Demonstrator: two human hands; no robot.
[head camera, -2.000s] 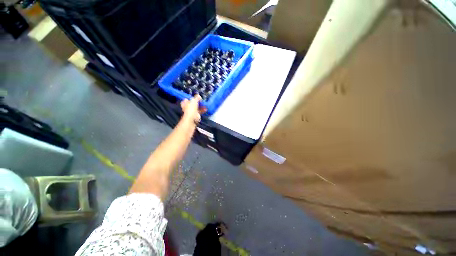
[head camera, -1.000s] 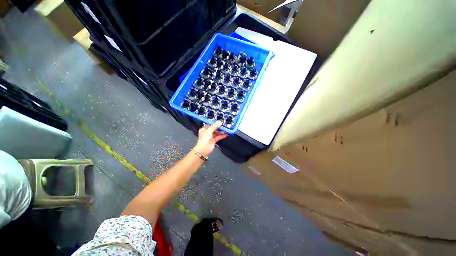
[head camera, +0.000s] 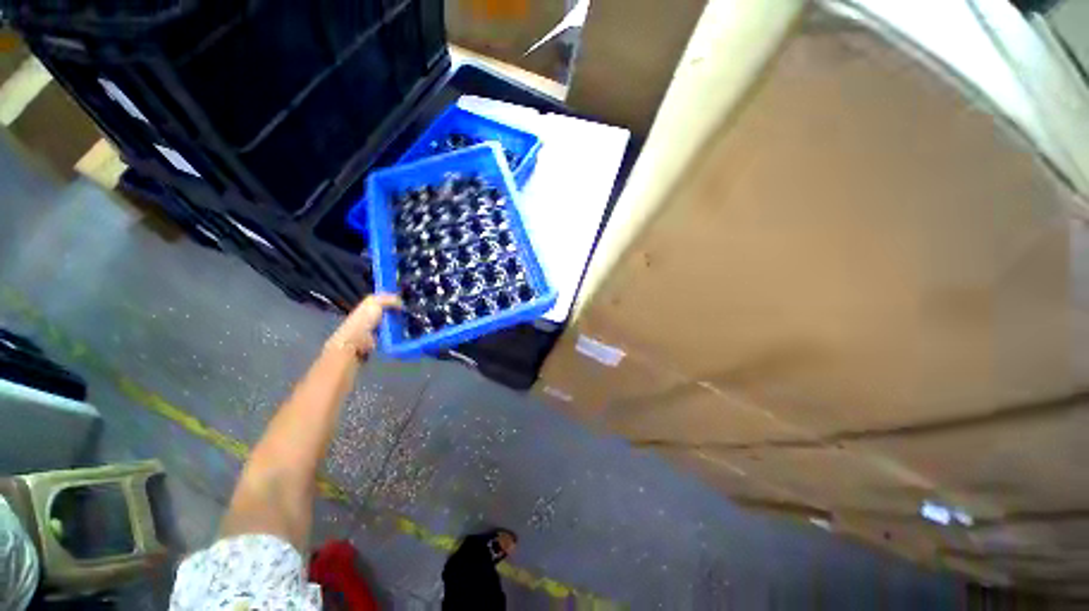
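My left hand grips the near left corner of a blue parts tray, thumb at the rim. The tray holds rows of small black-and-silver motor-like parts. It overlaps a second blue tray behind it, which also holds small dark parts and is partly hidden. The held tray's near end sticks out past the front edge of the black crate. Whether it rests on anything below cannot be told. My right hand is not in view.
A white board lies on the black crate. Taller black crates stand at the left, a brown carton wall at the right. A beige stool, a red object and a dark-clad foot are low down.
The held tray has turned and come nearer, uncovering more of the second tray behind it. My left hand has shifted from its near edge to its near left corner.
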